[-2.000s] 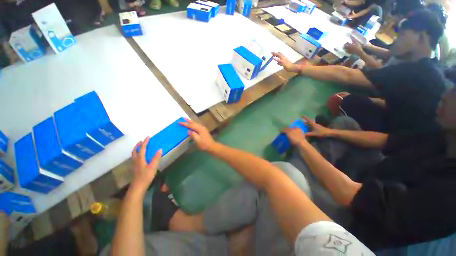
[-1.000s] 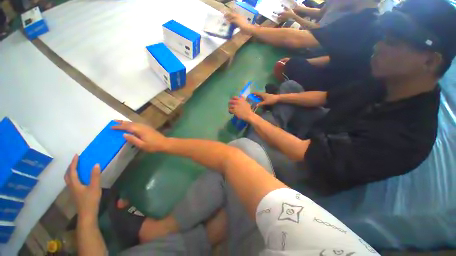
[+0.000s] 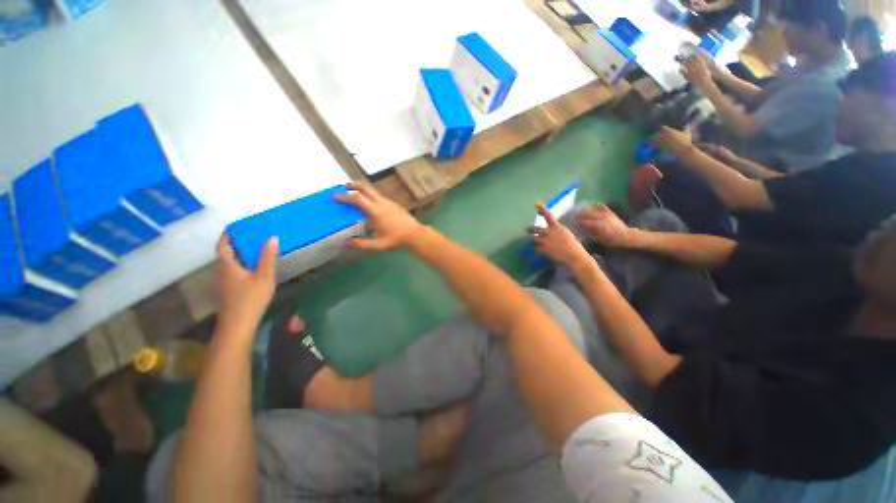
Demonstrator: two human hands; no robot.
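A closed retail carton (image 3: pixel 295 218), blue on top with a white side, lies at the front edge of the white-topped pallet. My left hand (image 3: pixel 248 280) grips its left end, with the thumb on the near side. My right hand (image 3: pixel 381 218) holds its right end, with fingers on the blue top and the near side. The underside of the carton is hidden. Several closed blue-and-white cartons (image 3: pixel 98 187) stand in a row on the sheeting to the left.
Two cartons (image 3: pixel 447 113) stand on the second pallet's sheeting (image 3: pixel 344 59). A yellow-capped bottle (image 3: pixel 149 361) is below the pallet edge at left. A person in dark clothes (image 3: pixel 786 383) sits close on my right, handling an open carton (image 3: pixel 560 208). Other people sit beyond.
The view has swung back to the right and down. Both my hands stay on the same carton. The neighbour's carton now shows a raised flap with a white inside.
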